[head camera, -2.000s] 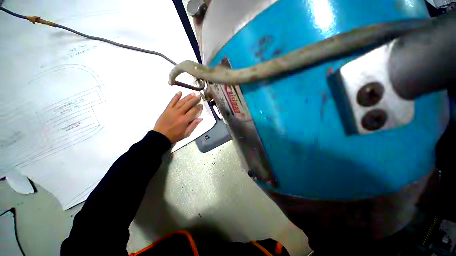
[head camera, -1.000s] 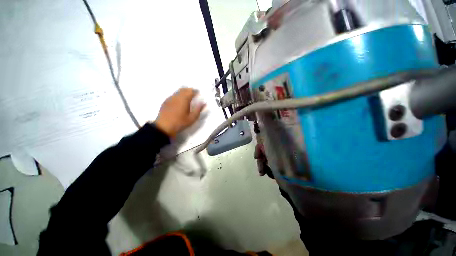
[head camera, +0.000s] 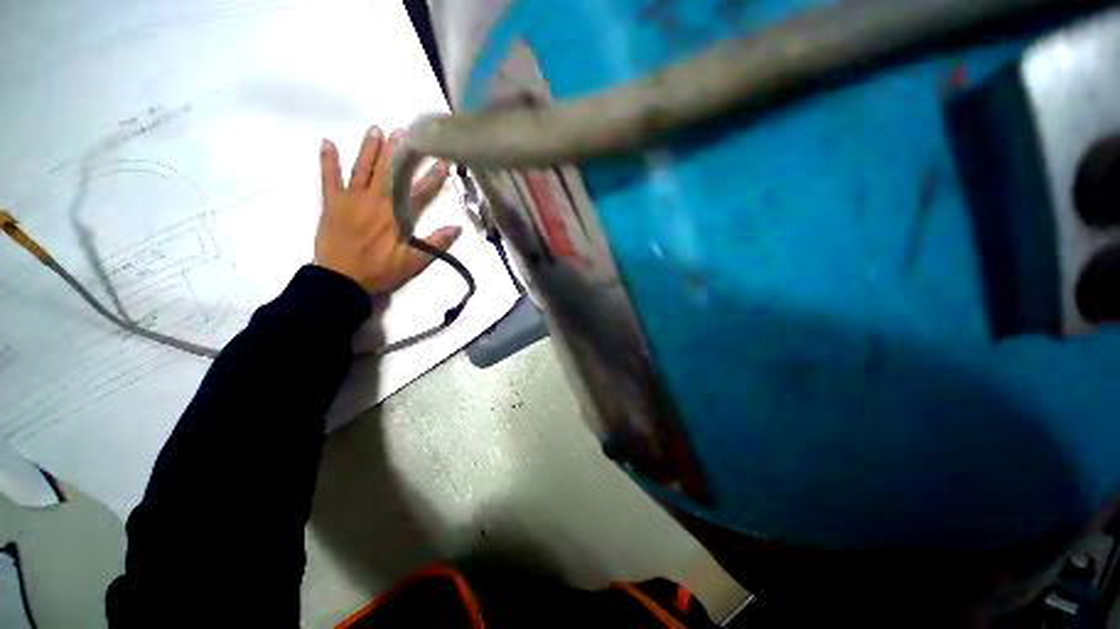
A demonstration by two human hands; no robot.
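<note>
The straight knife's blue motor housing [head camera: 786,270] fills the right side, very close and partly blurred. Its grey base plate [head camera: 510,334] shows at the corner of the paper marker [head camera: 283,74], which has faint printed lines. My left hand [head camera: 369,227] lies flat on the paper with fingers spread, just left of the machine. The power cable [head camera: 688,105] crosses in front of the housing and loops over my left hand's fingers. The blade is hidden behind the housing. My right hand is not in view.
The pale grey-green table [head camera: 455,430] shows below the paper's edge. A thin cable with a yellow-taped part [head camera: 25,236] lies across the paper. White cut pieces with dark edges [head camera: 27,479] lie at the lower left. Orange-edged dark clothing is at the bottom.
My left hand has gone from lifted and blurred to flat with spread fingers, further left. The machine looks larger and closer. The thin cable has shifted left and down and now curves beside my hand.
</note>
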